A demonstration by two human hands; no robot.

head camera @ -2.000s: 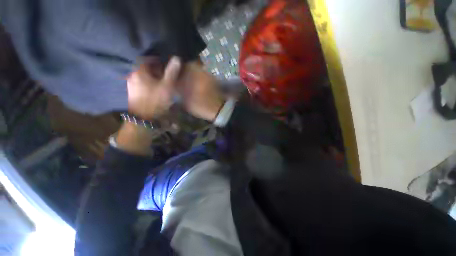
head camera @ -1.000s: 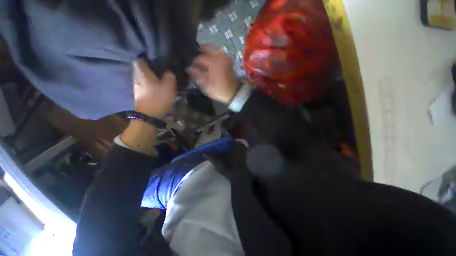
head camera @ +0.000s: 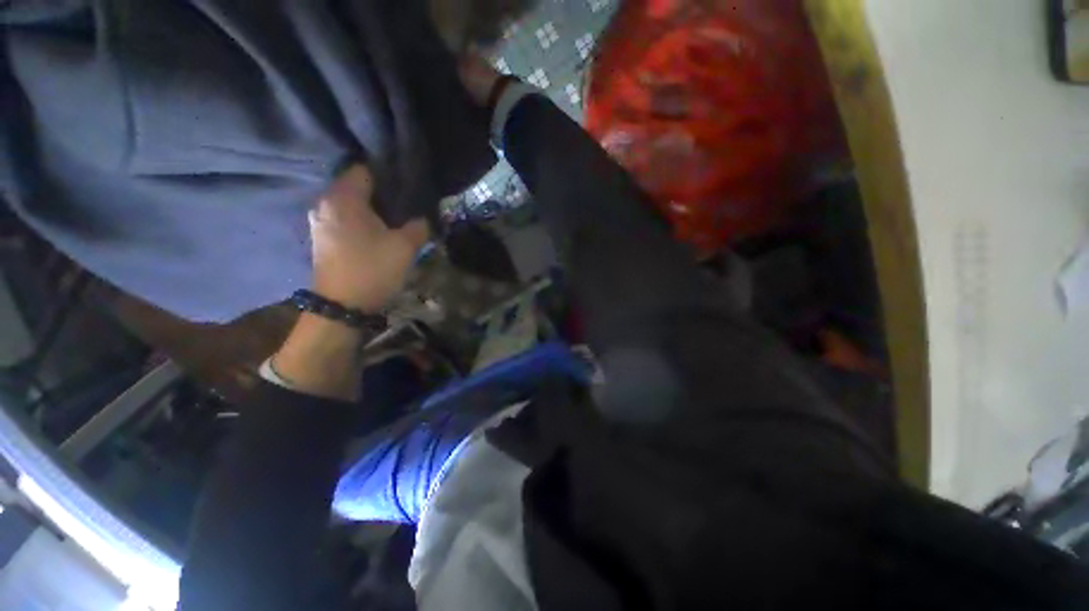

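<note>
A large dark blue-grey garment (head camera: pixel 203 131) hangs in folds across the upper left. My left hand (head camera: pixel 364 245), with a dark beaded bracelet on the wrist, grips a bunched fold at the garment's lower edge. My right arm reaches forward to the garment's right side. Only a small part of my right hand (head camera: pixel 480 79) shows near the top, at a dark part of the cloth. Its fingers are hidden, so I cannot tell whether it holds anything.
A shiny red plastic bag (head camera: pixel 711 113) lies on the patterned tile floor (head camera: pixel 543 54) right of the garment. A pale side table with a yellow edge (head camera: pixel 878 179) runs down the right. A bright white table edge (head camera: pixel 72 519) curves at the lower left.
My right hand has moved from beside my left hand forward and up to the garment's far right side. My left hand keeps its grip, slightly lower in the picture.
</note>
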